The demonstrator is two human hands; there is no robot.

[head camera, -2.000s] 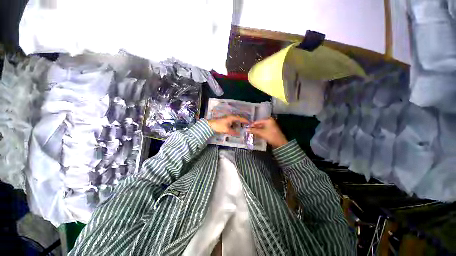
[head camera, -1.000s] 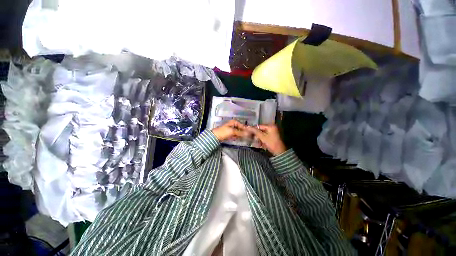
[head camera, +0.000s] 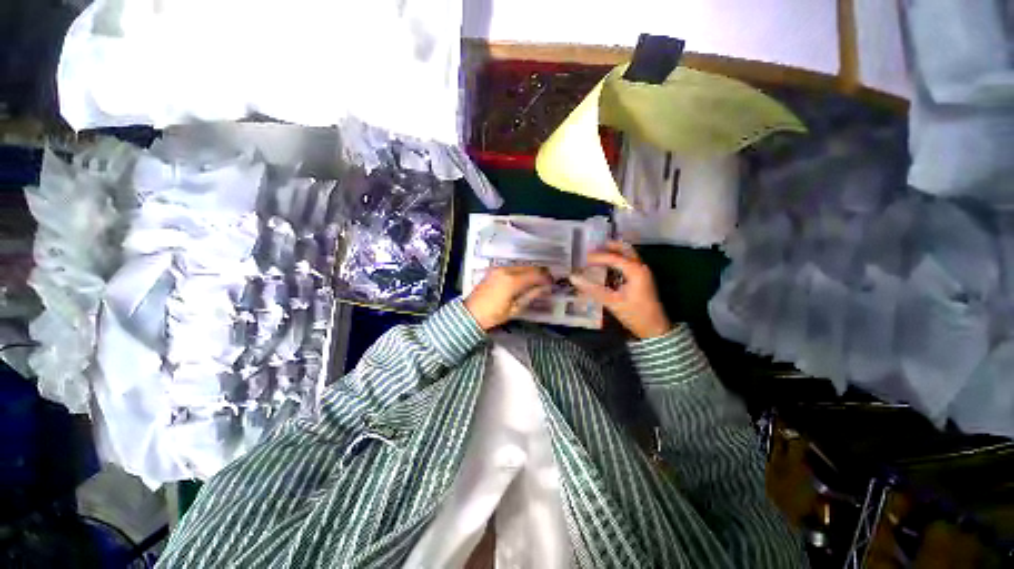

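A white compartment tray [head camera: 481,239] with recessed slots lies in front of me at the bench's near edge. My left hand [head camera: 509,295] is over the tray's lower left part, fingers bent together; what it pinches is too small to tell. My right hand [head camera: 625,291] is over the tray's right edge, thumb and fingers curled around something small and dark. A small dark spot, perhaps a part, shows between the two hands. The hands are slightly apart.
Bagged shiny parts [head camera: 391,250] fill a shallow box left of the tray. Wrapped pieces [head camera: 206,289] lie in rows farther left, more wrapped stock [head camera: 867,289] at right. Behind are a large white sheet stack [head camera: 267,67], a red-edged bin [head camera: 528,109], a yellow sheet [head camera: 689,111] and black clip [head camera: 654,58].
My hands were together over the tray and are now apart, the right one farther right and raised. The view has shifted a little, showing more of the red-edged bin and white pad.
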